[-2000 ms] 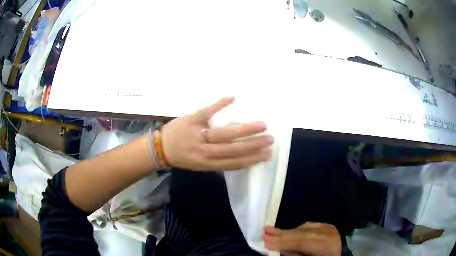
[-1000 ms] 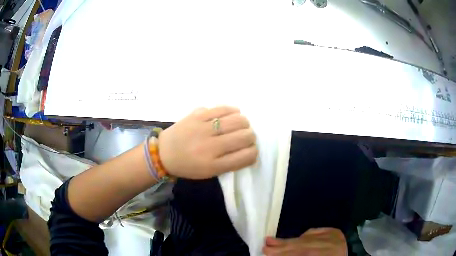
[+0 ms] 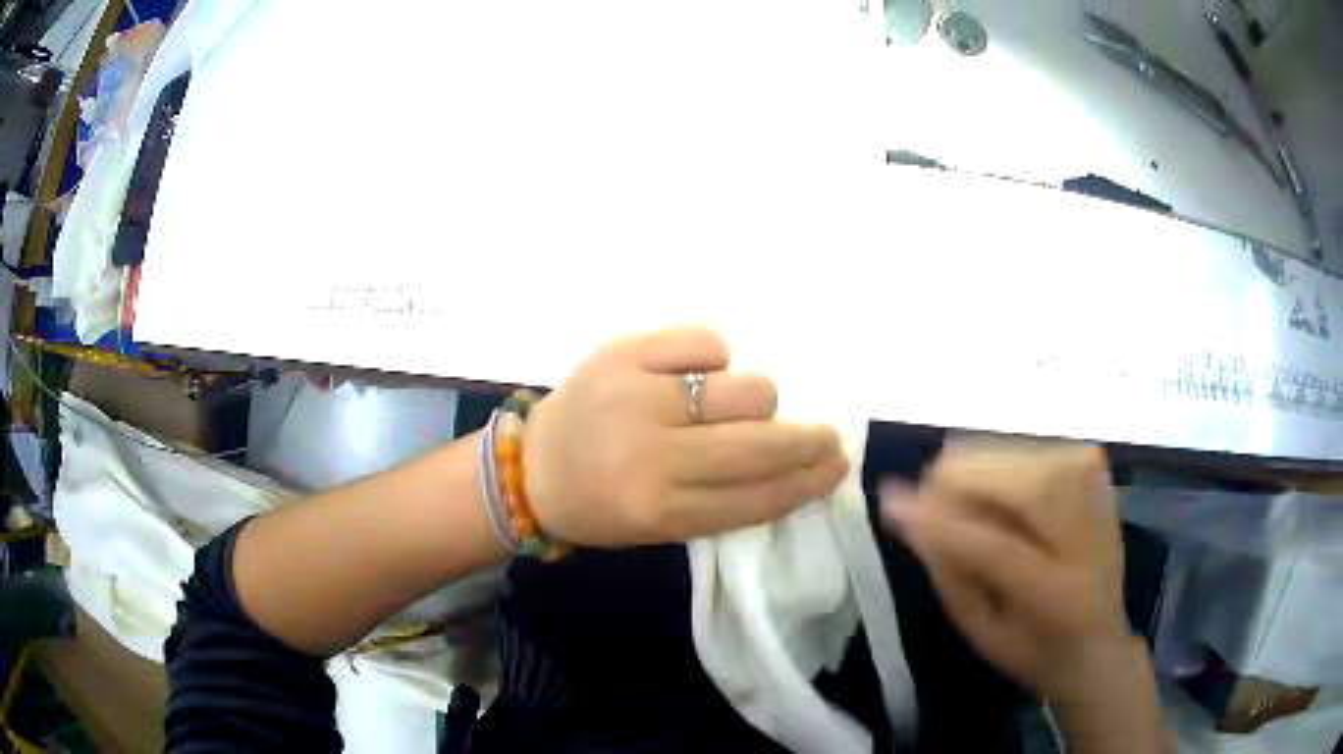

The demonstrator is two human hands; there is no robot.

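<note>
White fabric (image 3: 766,619) hangs over the table's front edge onto my lap, loosely bunched, with a narrow cream-white band along its right side. Its upper part cannot be told from the overexposed table. My left hand (image 3: 678,442) lies across the fabric at the table edge and holds it, fingers together; the fingertips reach the band. My right hand (image 3: 1016,552) is raised just right of the band, blurred, with its fingers curled. The frames do not show whether it holds anything.
The white table (image 3: 442,192) has a printed scale along its front edge. Slim metal tools (image 3: 1178,81) lie on the machine bed at the upper right. A black rectangular object (image 3: 152,177) is at the left table edge. White cloth (image 3: 111,516) is heaped at the lower left.
My right hand has let go of the fabric's lower end and moved up and right. My left hand has shifted slightly right and its fingers have straightened. The hanging fabric is looser and more bunched.
</note>
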